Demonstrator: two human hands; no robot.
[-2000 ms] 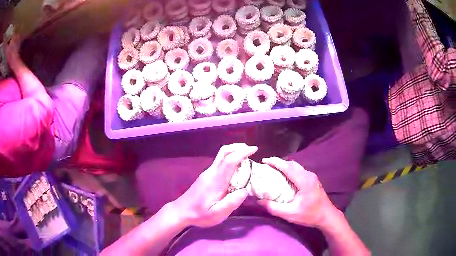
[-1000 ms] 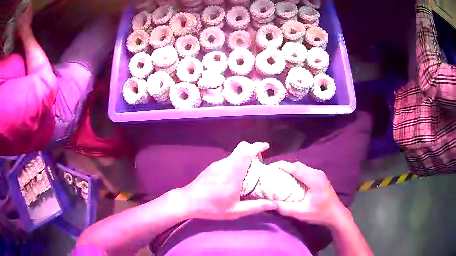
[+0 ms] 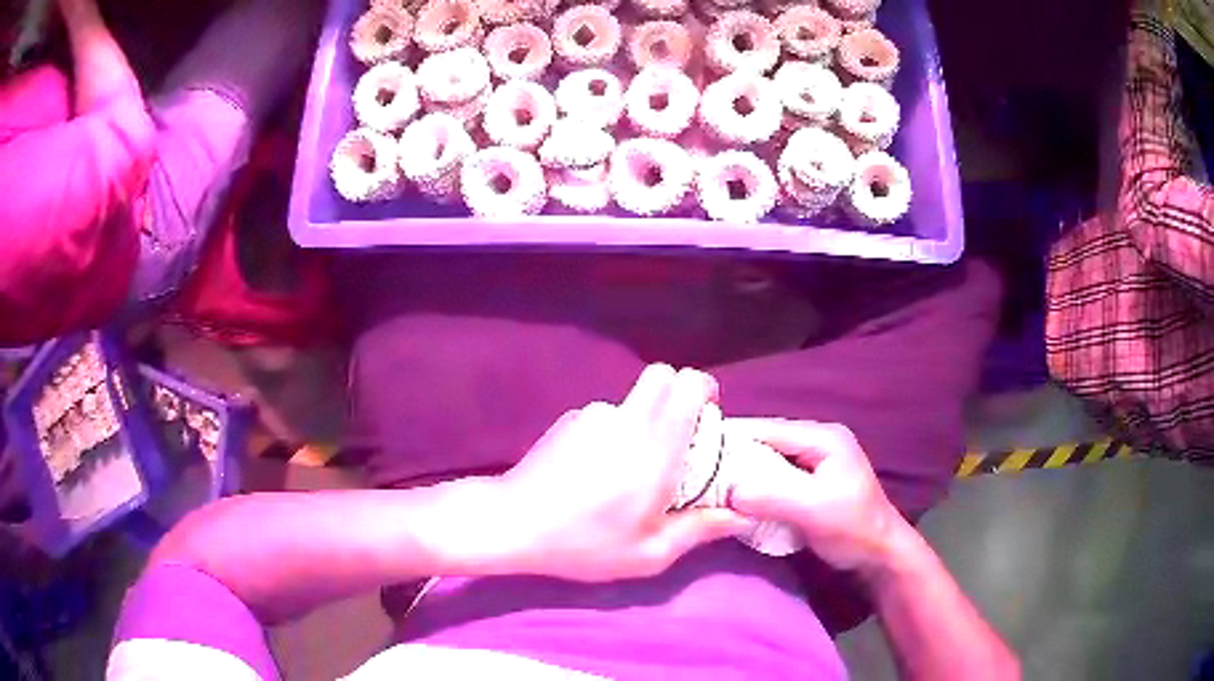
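A pale ribbed piece (image 3: 703,459) sits between my two hands above my lap; its left end is hidden in my left palm. My left hand (image 3: 606,486) is closed around that end, its fingers pointing up and right. My right hand (image 3: 819,492) holds the other end, with the thumb across the top, and some pale surface shows below it. A dark line runs across the piece between the hands. Whether it is one piece or several pressed together I cannot tell. Pale toothed rings (image 3: 652,174) stand in short stacks in rows in the blue-violet tray (image 3: 626,237).
A seated person in red (image 3: 67,220) is at the left, and a person in plaid (image 3: 1125,326) at the right. Small blue crates (image 3: 100,512) with pale pieces stand at lower left. Yellow-black tape (image 3: 1045,458) crosses the floor.
My left hand has turned and closed further over the piece, and my left forearm now lies more level. My right thumb has moved over the piece's top. The tray appears higher in view.
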